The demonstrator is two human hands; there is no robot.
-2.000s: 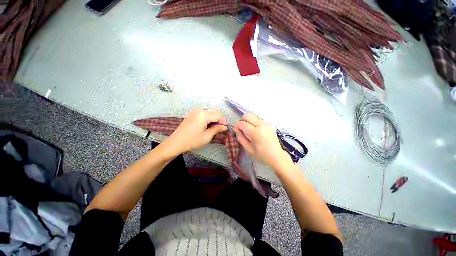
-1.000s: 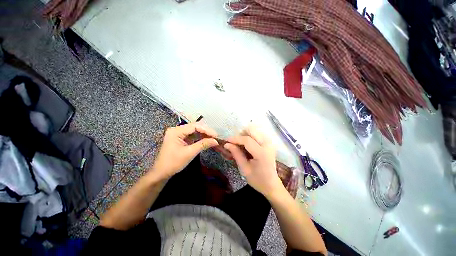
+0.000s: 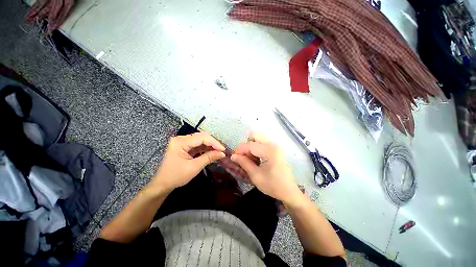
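Note:
A brownish-red plaid strip (image 3: pixel 233 168) is pinched between both hands at the table's near edge, over the lap. My left hand (image 3: pixel 190 159) holds it from the left with thumb and fingertips. My right hand (image 3: pixel 263 164) pinches it from the right, its fingertips close to the left ones. Most of the strip is hidden by the hands. No needle can be made out. The fabric shears (image 3: pixel 308 148) lie on the table to the right of my right hand, with dark looped handles towards me.
The pale table (image 3: pixel 172 57) bears a plaid bundle (image 3: pixel 355 41), red scrap (image 3: pixel 299 69), plastic bag (image 3: pixel 360 96), wire coil (image 3: pixel 399 173), small snips (image 3: pixel 407 226) and thread scraps (image 3: pixel 221 83). More plaid strips (image 3: pixel 52 13) lie at far left. Cloth pieces (image 3: pixel 52 182) are piled below left.
The view has turned, so the table's things sit differently in the picture. The strip's left end no longer lies along the table edge. My right hand has moved off the shears, which now show whole.

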